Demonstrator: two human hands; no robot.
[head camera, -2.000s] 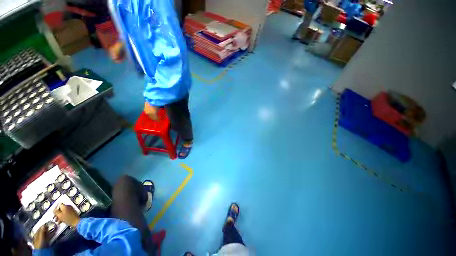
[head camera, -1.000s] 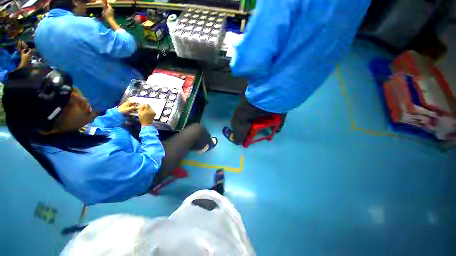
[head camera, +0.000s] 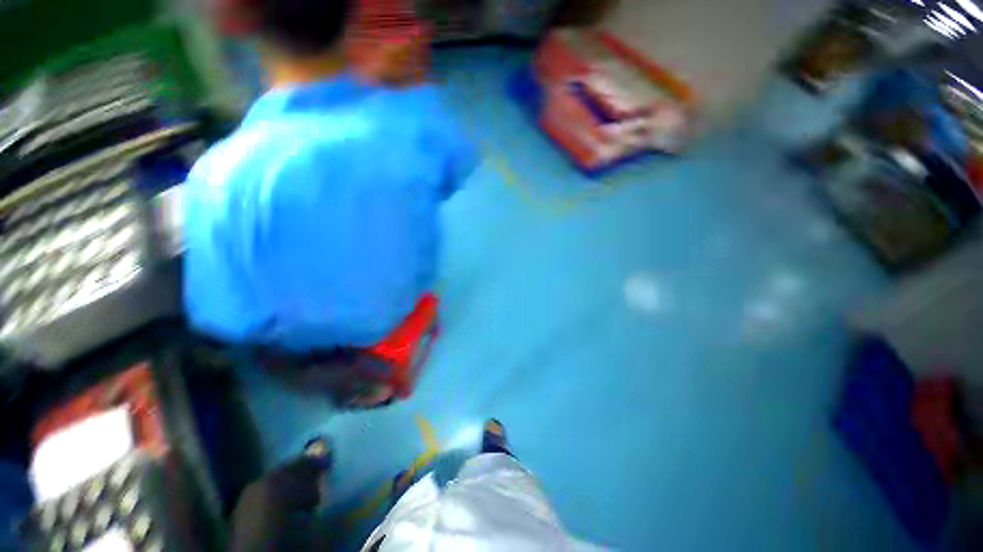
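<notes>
Neither of my hands shows; only my white clothing (head camera: 474, 512) and a foot in a dark sandal (head camera: 494, 436) are at the bottom edge. The view is blurred. Nearest in front of me, a worker in a blue smock (head camera: 313, 216) sits on a red stool (head camera: 414, 343), back towards me. Stacked trays of round components (head camera: 70, 259) stand on the bench at the left. Another tray of round parts (head camera: 97, 512) is at the lower left, with a white paper sheet (head camera: 81, 453) beside it.
A red and white layered stack (head camera: 609, 102) lies on the floor ahead. A blue pallet (head camera: 889, 431) with a red item (head camera: 938, 421) stands by the right wall. A seated person's leg (head camera: 275, 496) is at the lower left. Boxes (head camera: 900, 210) stand at the upper right.
My view has swung right and blurred. The blue-smocked worker now sits low on the red stool. The other seated worker has mostly left the picture at the lower left.
</notes>
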